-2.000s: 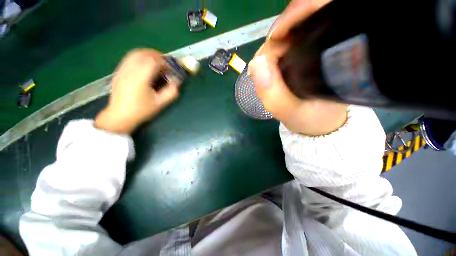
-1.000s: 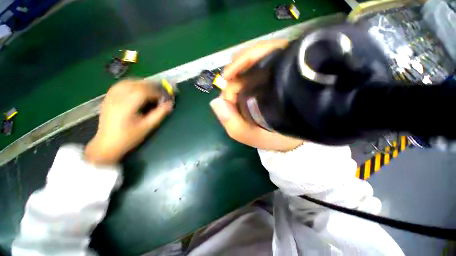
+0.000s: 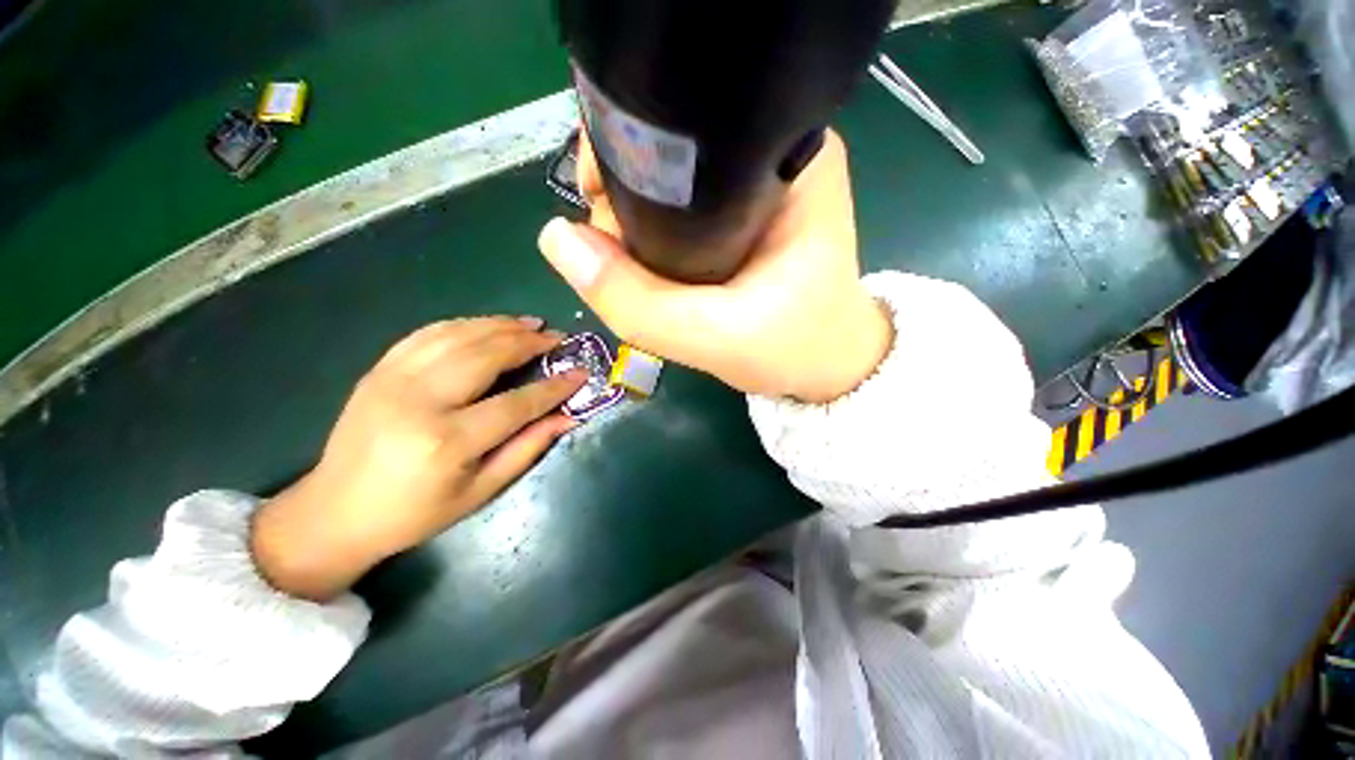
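My right hand (image 3: 728, 312) is wrapped around the thick black electric screwdriver (image 3: 713, 134), which has a white printed label. The screwdriver's tip is hidden. My left hand (image 3: 424, 438) presses its fingertips on a dark rounded watch housing (image 3: 584, 374) with a shiny rim, flat on the green bench mat. A small silver battery (image 3: 636, 371) with a yellow edge lies at the housing's right side. A second dark housing (image 3: 565, 172) shows partly behind my right hand, near the metal rail.
A housing (image 3: 241, 144) with its battery (image 3: 283, 103) lies on the green belt beyond the pale rail (image 3: 297, 215). Silver tweezers (image 3: 929, 109) lie on the mat. A clear bag (image 3: 1107, 74) and clear trays of parts (image 3: 1226, 164) are at right. A black cord (image 3: 1144, 480) crosses my right sleeve.
My left hand has moved from near the rail toward me and right, and now holds a housing down on the mat. The screwdriver has swung left and upright. The units on the belt have shifted.
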